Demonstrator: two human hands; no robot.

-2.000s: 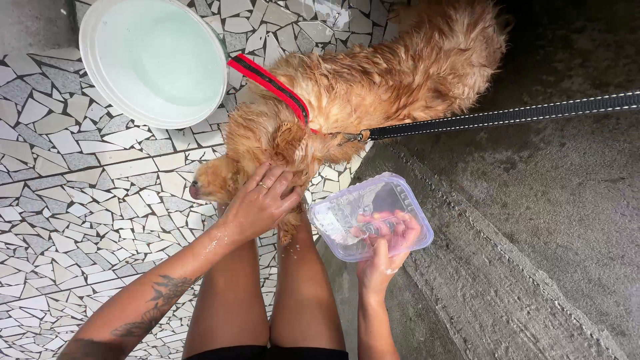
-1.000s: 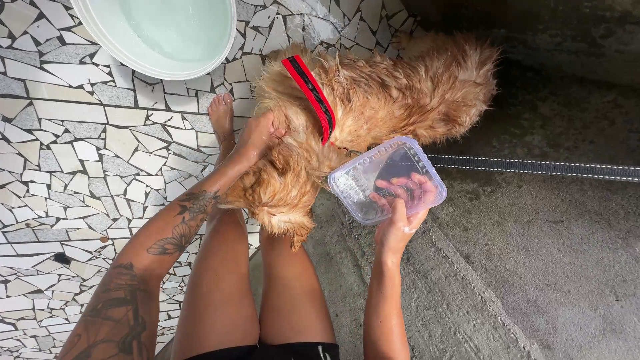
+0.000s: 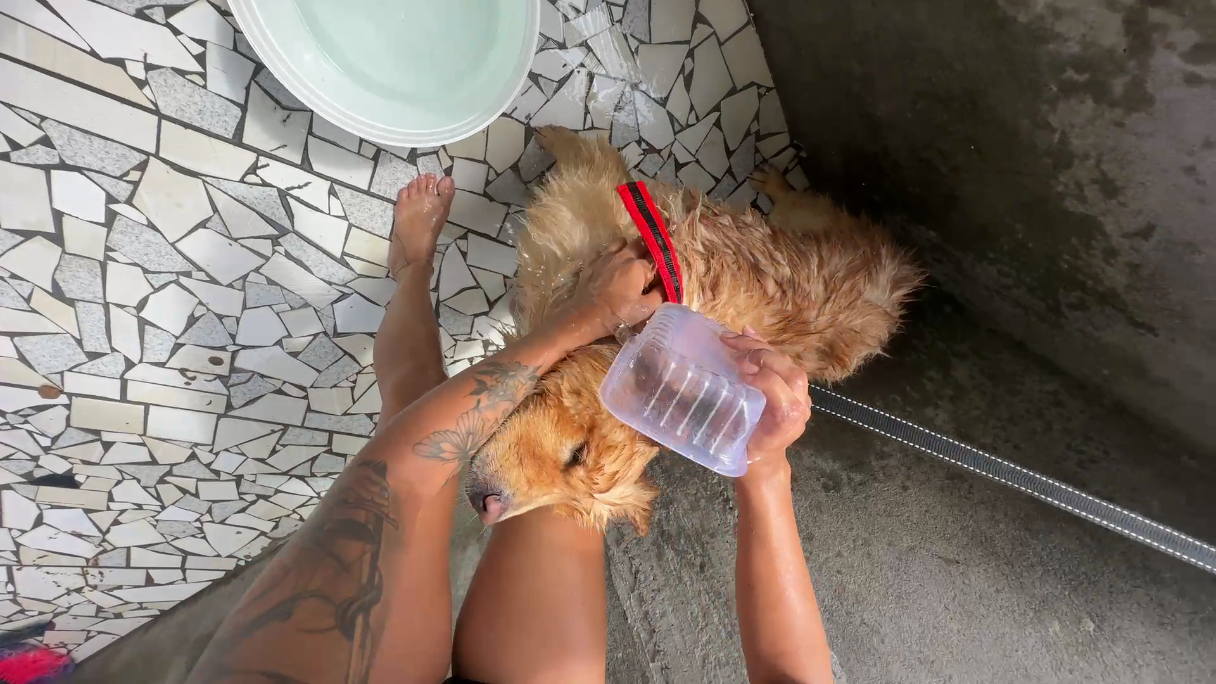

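Note:
A wet golden-furred dog [image 3: 779,275] stands with its head between my arms, beside my legs. Across its upper back lies a red and black harness strap [image 3: 655,237]. My left hand [image 3: 617,290] presses into the fur at the dog's neck, next to the strap; its fingers are partly hidden. My right hand [image 3: 774,399] grips a clear plastic container [image 3: 684,389], tilted over the dog's neck with its ribbed bottom facing me. A few drops of water show near my left hand.
A white basin of water [image 3: 408,71] stands at the top left on the broken-tile floor [image 3: 180,323]. A grey leash [image 3: 1007,475] runs to the right above the concrete floor [image 3: 950,589]. A dark concrete wall [image 3: 1073,142] rises at the upper right. Something pink [image 3: 33,663] lies at the lower left.
My right hand has tipped the container over, from upright to bottom-up near the dog's neck. The dog's head has turned and now shows between my arms. My left hand has moved to beside the strap.

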